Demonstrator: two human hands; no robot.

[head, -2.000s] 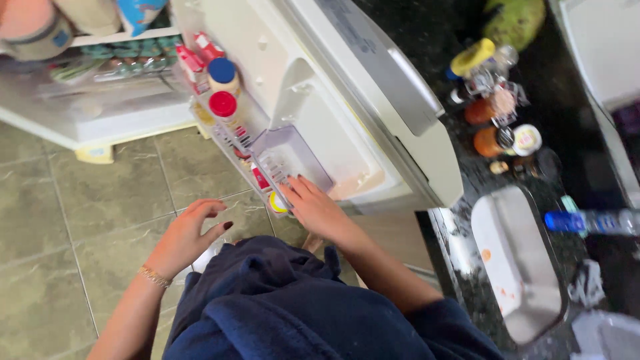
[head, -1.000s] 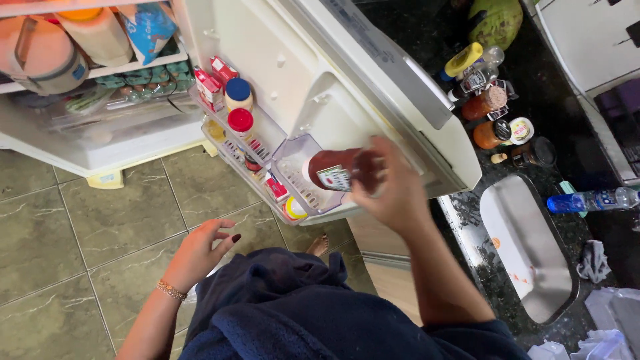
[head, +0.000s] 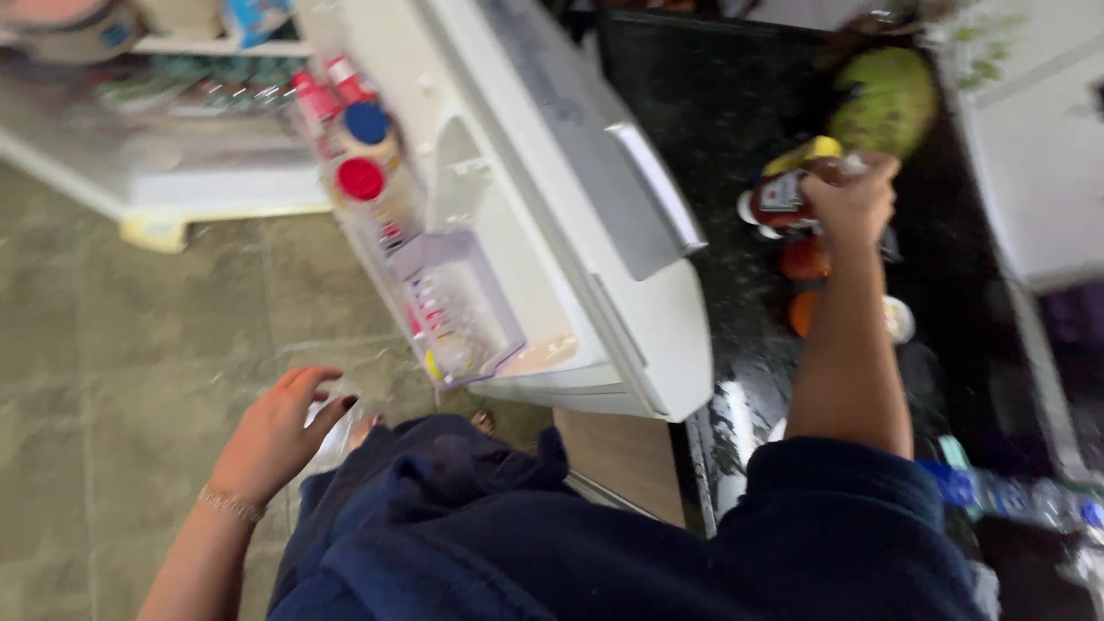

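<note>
My right hand [head: 854, 200] grips a dark red sauce bottle [head: 780, 200] over the black stone counter, beside a yellow-capped item [head: 815, 150] and just below a large green fruit [head: 888, 102]. Jars with orange-red contents [head: 806, 259] stand near my wrist. My left hand [head: 280, 423] hangs over the floor with fingers apart, holding nothing. Between the hands, the fridge door [head: 552, 259] stands open. Its clear door bin [head: 461, 302] holds a yellow-lidded container [head: 447, 357] low down; a red-lidded jar [head: 360, 178] and a blue-lidded jar [head: 366, 122] sit farther up.
Fridge shelves [head: 220, 47] with containers are at the upper left, above the tiled floor [head: 172, 345]. A white-lidded jar [head: 897, 319] stands right of my right forearm. A blue-capped plastic bottle [head: 1009, 496] lies at the lower right, past my sleeve.
My right hand took the sauce bottle at the door bin and has moved right with it, over the counter. My left hand stays open over the floor.
</note>
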